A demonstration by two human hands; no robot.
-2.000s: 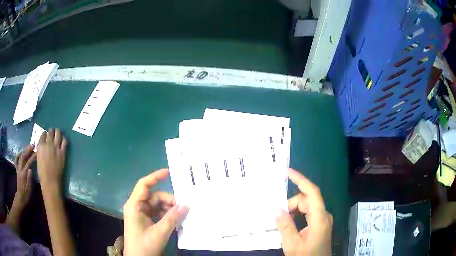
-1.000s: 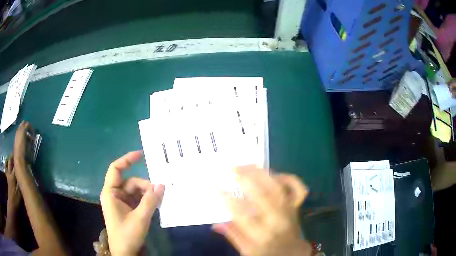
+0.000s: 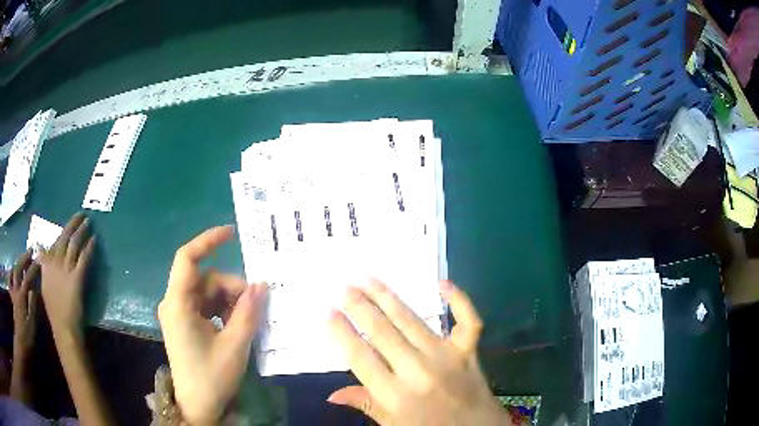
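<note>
A stack of white printed sheets (image 3: 333, 200) lies on the green bench in front of me, its edges fanned at the top. My left hand (image 3: 208, 320) is at the stack's left edge, thumb at the edge and fingers bent apart; whether it pinches a sheet is unclear. My right hand (image 3: 408, 349) lies spread on the lower right part of the top sheet, palm down, gripping nothing visible. A narrow folded leaflet (image 3: 115, 162) lies left of the stack.
Folded papers (image 3: 23, 165) lie at the far left. Another person's hands (image 3: 62, 270) hold a white paper below them. A pale rail (image 3: 333, 69) runs behind. A blue slotted basket (image 3: 616, 75) stands at upper right. A leaflet stack (image 3: 628, 333) sits on the dark side table.
Since two seconds ago, my right hand has left the stack's right edge and moved onto the top sheet. The view has shifted, and the neighbour's hands have moved on their paper.
</note>
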